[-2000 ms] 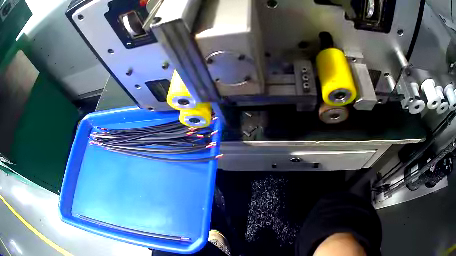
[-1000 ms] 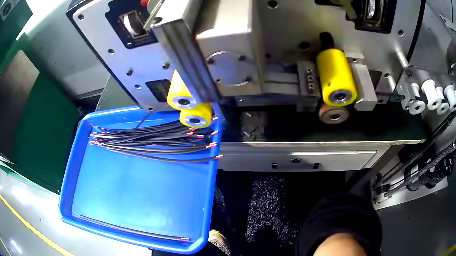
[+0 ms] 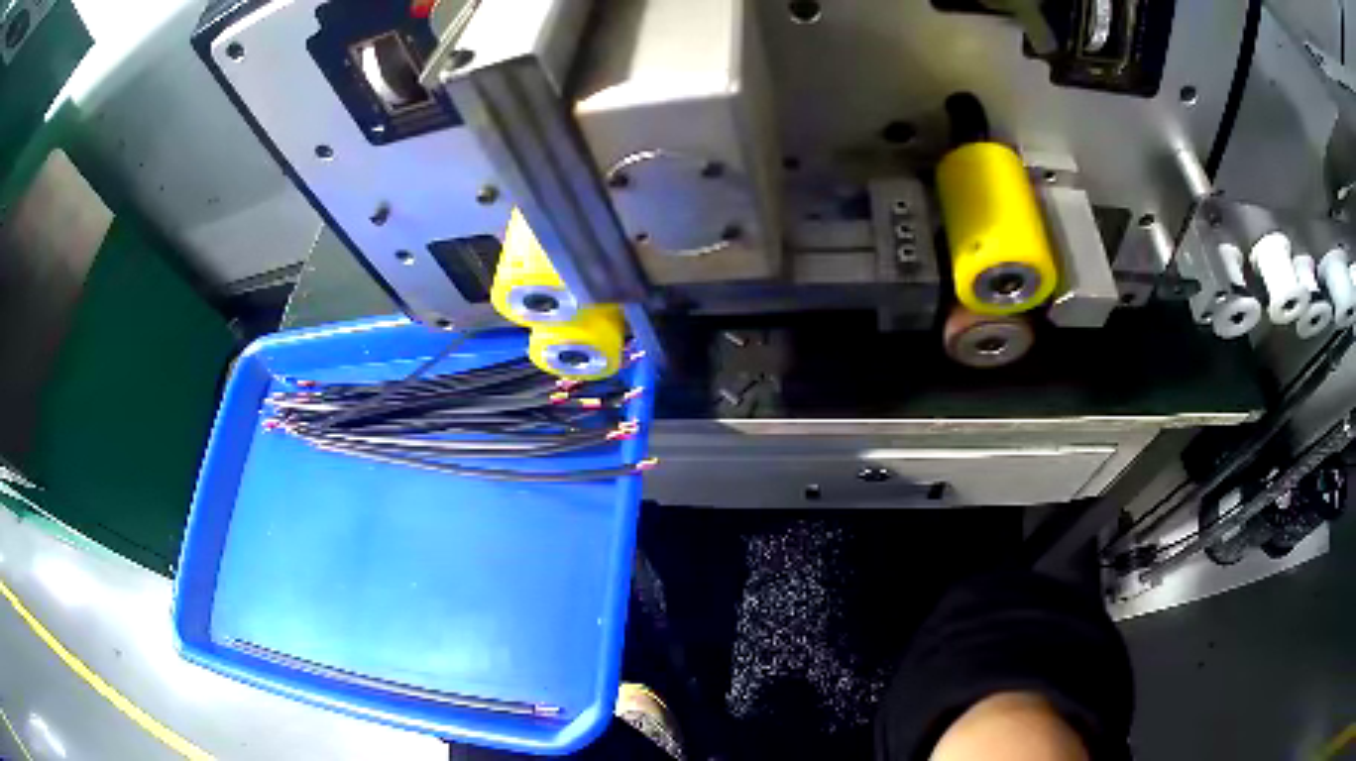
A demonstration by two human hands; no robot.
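Note:
Several black cut cable pieces (image 3: 446,424) with red or coppery ends lie bunched across the upper part of the blue plastic tray (image 3: 635,595). One slants up toward the yellow feed rollers (image 3: 576,357) at the tray's upper right corner. A thin cable piece (image 3: 379,679) lies apart along the tray's lower edge. At the bottom right only a dark sleeve and a bit of bare arm show; the hand beyond is cut off by the picture's edge. My left hand is out of the picture.
The cutter head housing (image 3: 677,164) stands above the bench. A yellow inlet roller (image 3: 993,238) sits over a brown lower roller (image 3: 989,339). White guide pulleys (image 3: 1276,283) are at the right. Tiny scraps lie on the dark bench top (image 3: 892,379); speckled waste (image 3: 803,625) lies below.
A black cable piece now slants between the outlet rollers and the bunch; it was not there two seconds ago. The cutter parts have shifted slightly and back. The arm has stayed in place.

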